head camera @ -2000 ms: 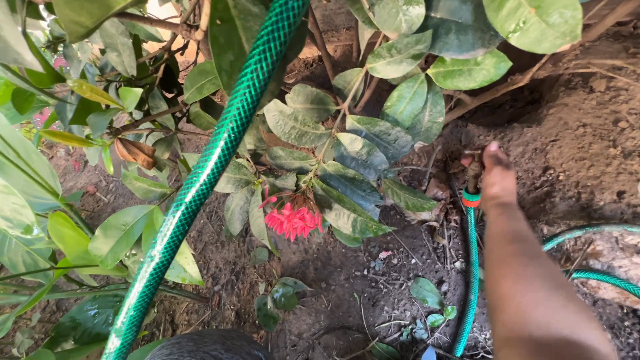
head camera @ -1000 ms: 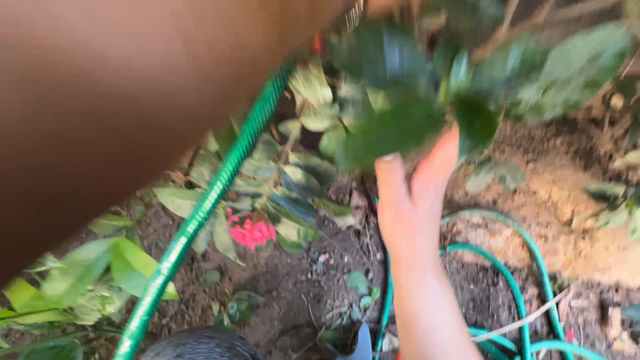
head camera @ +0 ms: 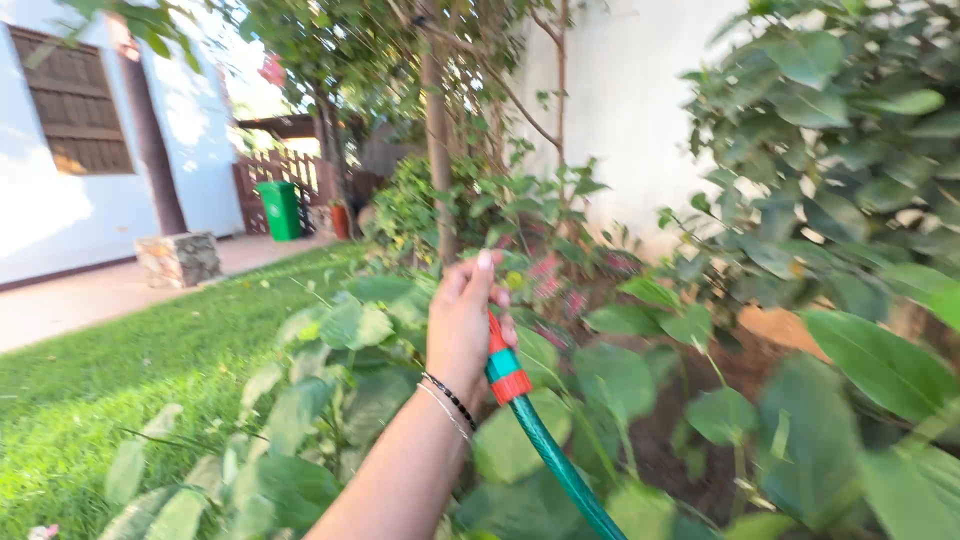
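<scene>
Near the middle of the head view, my left hand point(head camera: 471, 307), with a black beaded bracelet and a thin light one at the wrist, is closed around the orange and teal connector point(head camera: 504, 367) at the end of a green garden hose point(head camera: 559, 457). My thumb points upward. Fingers cover the upper part of the fitting, so its tip cannot be made out. From the connector the hose curves down to the bottom edge, among broad green leaves point(head camera: 615, 382). Pink and reddish foliage point(head camera: 547, 277) is blurred just beyond the hand. My right hand is out of view.
A slim tree trunk point(head camera: 437, 142) rises behind the hand, with a white wall point(head camera: 630, 112) beyond. Dense shrubs point(head camera: 810, 172) fill the right side. Lawn point(head camera: 150, 382) lies left, bordered by a paved path point(head camera: 45, 307), a stone pillar base point(head camera: 178, 260) and a green bin point(head camera: 278, 211).
The view has swung up from the soil to the garden. My right hand, near the hose end and then with fingers apart among leaves, has left view. My left hand now shows, holding a hose connector.
</scene>
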